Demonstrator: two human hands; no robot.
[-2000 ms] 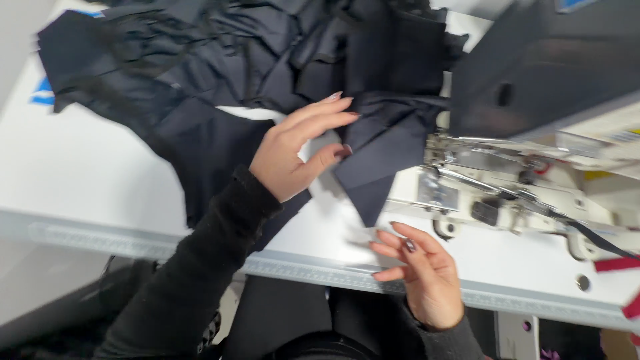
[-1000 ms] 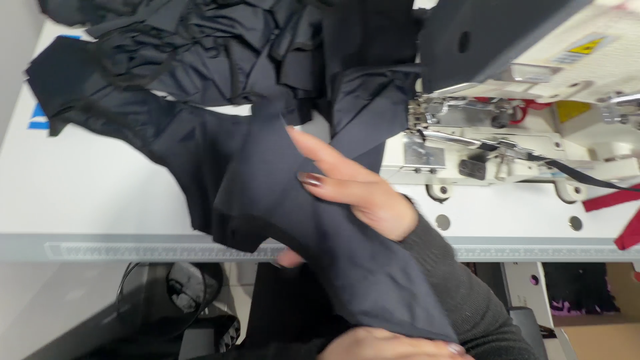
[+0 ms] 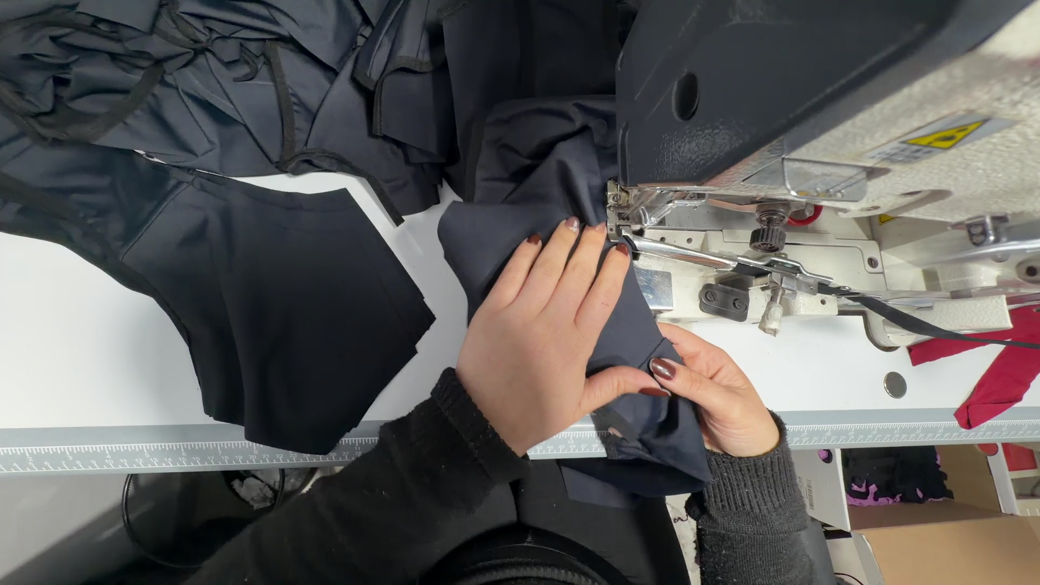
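Observation:
Dark navy fabric runs under the presser foot area of an industrial sewing machine and hangs over the table edge. My left hand lies flat on it, fingertips close to the needle area. With thumb and fingers, my right hand pinches the fabric's right edge near the table's front. A black binding strip passes through a metal binder guide toward the needle area. Cut layers of dark fabric lie left of my left hand.
A heap of dark garments with black edging covers the back left. A ruler strip lines the white table's front edge. Red fabric strips lie at the right. Below are a cardboard box and a black bin.
Fabric that my hands held over the table's front edge a second ago now lies at the machine. My left hand has come to rest flat near the needle. The view has moved closer.

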